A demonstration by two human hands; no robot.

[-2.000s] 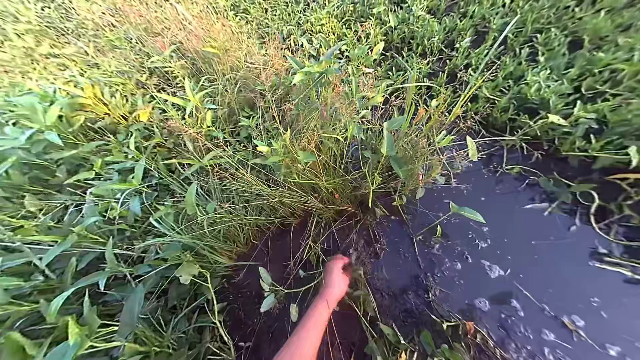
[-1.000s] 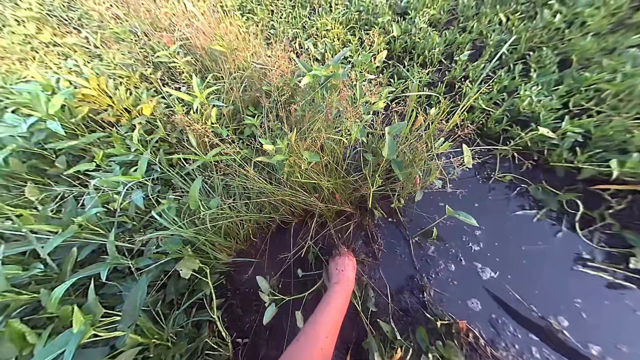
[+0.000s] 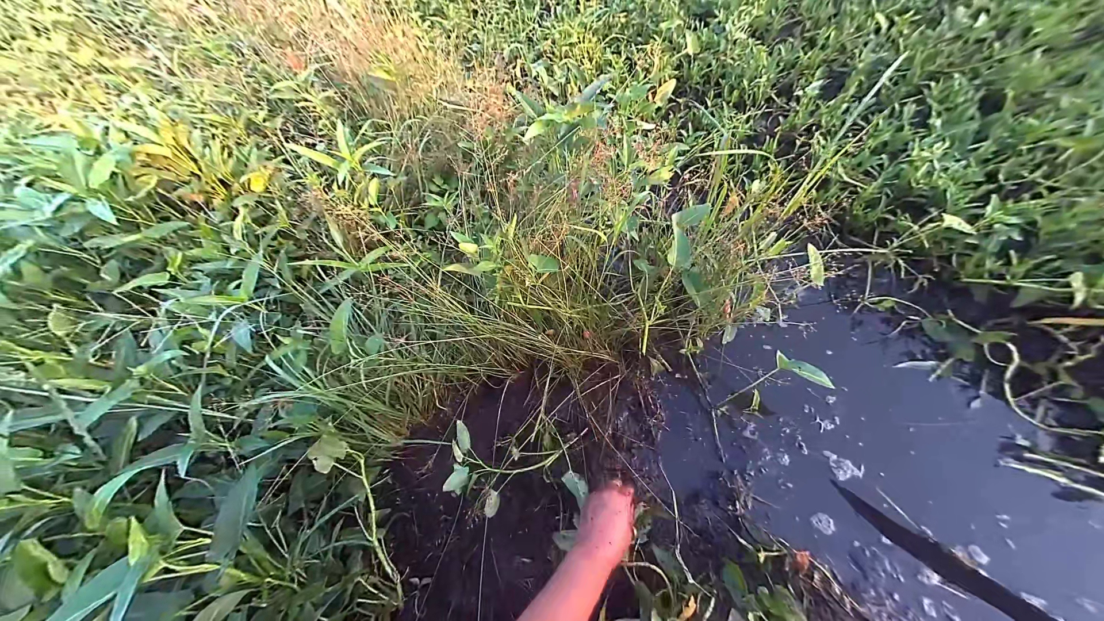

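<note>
My left hand [image 3: 607, 516] reaches in from the bottom edge to the dark, wet mud [image 3: 509, 526] at the foot of a grass clump [image 3: 552, 302]. Its fingers are hidden in muddy roots and stems [image 3: 625, 423], so whether they grip anything cannot be told. Broad-leaved stems [image 3: 517, 468] lie on the mud just left of the wrist. At the lower right, a long, dark, narrow blade [image 3: 936, 556] slants over the water, its tip pointing up and left; its handle is out of view. My right hand is not in view.
Dark water [image 3: 862, 431] with bits of foam lies to the right. Dense leafy plants [image 3: 172, 414] cover the left side, and more greenery [image 3: 966, 147] fills the upper right. Bent pale stems [image 3: 1018, 388] stick out at the water's right edge.
Two seconds ago no dark blade showed at the lower right; it came into view over the water. My left hand has stayed at the mud below the clump, shifting slightly.
</note>
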